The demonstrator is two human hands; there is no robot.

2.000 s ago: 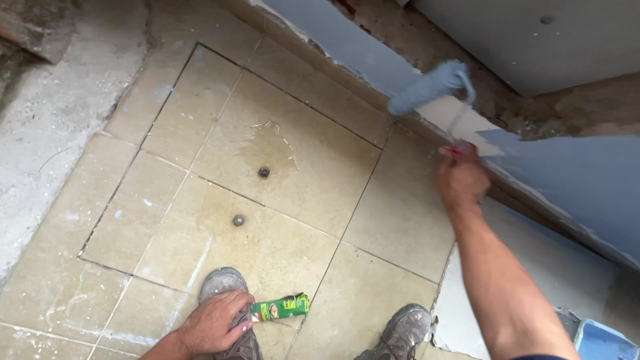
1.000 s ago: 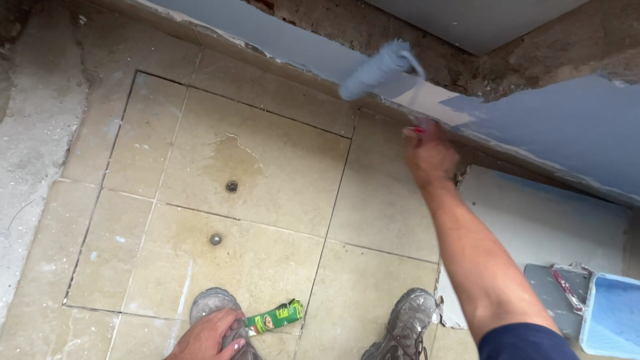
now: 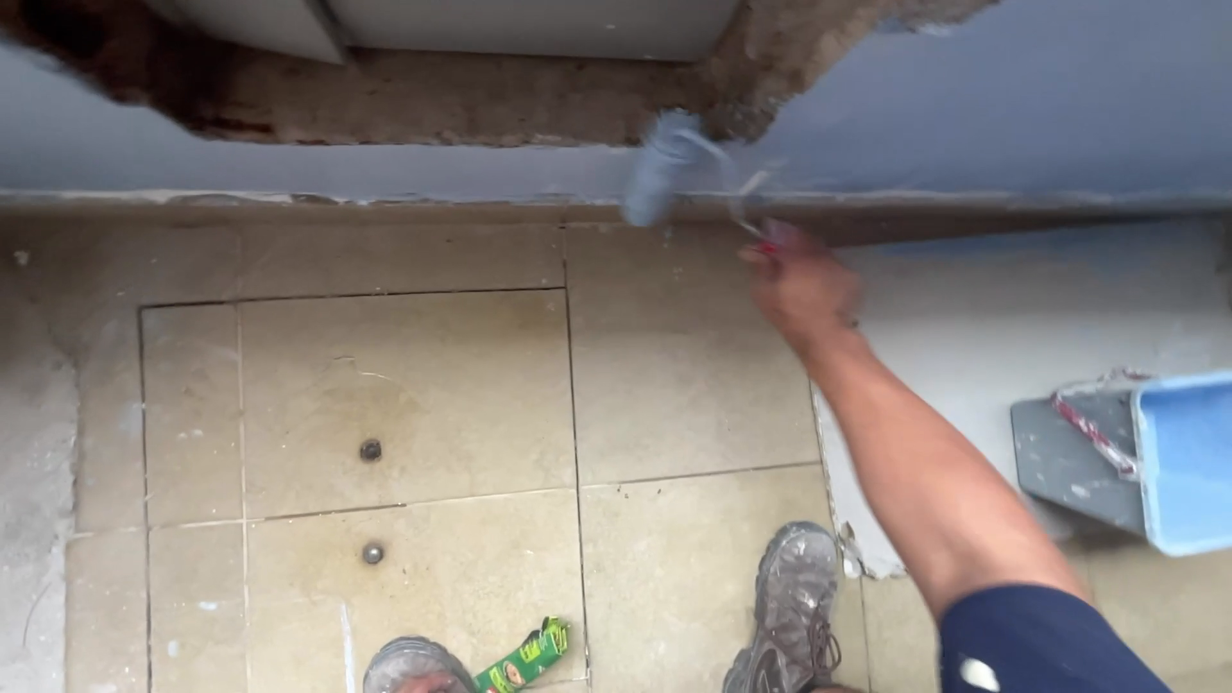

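Observation:
My right hand (image 3: 807, 289) is closed around the red handle of a paint roller (image 3: 659, 168), its wire frame bent towards the blue sleeve. The roller is blurred and lies over the low blue-painted wall strip (image 3: 462, 171), below a rough-edged opening. At the bottom edge, only a little of my left hand (image 3: 428, 683) shows, over the toe of my left shoe; its fingers are mostly hidden. Beside that shoe a green packet (image 3: 525, 659) lies on the beige floor tiles (image 3: 693, 375). Whether my left hand holds anything is hidden.
A tray with light blue paint (image 3: 1189, 462) stands at the right, next to a grey container (image 3: 1078, 462) with a paint-smeared red handle. A pale board (image 3: 953, 318) lies along the wall. Two round metal fittings (image 3: 372, 449) are set in the tiles. My right shoe (image 3: 797, 597) stands near the board.
The view has turned and shifted, bringing more of the paint tray into sight. My left hand, seen whole near my shoe before, is now mostly out of view. The roller stays in my right hand.

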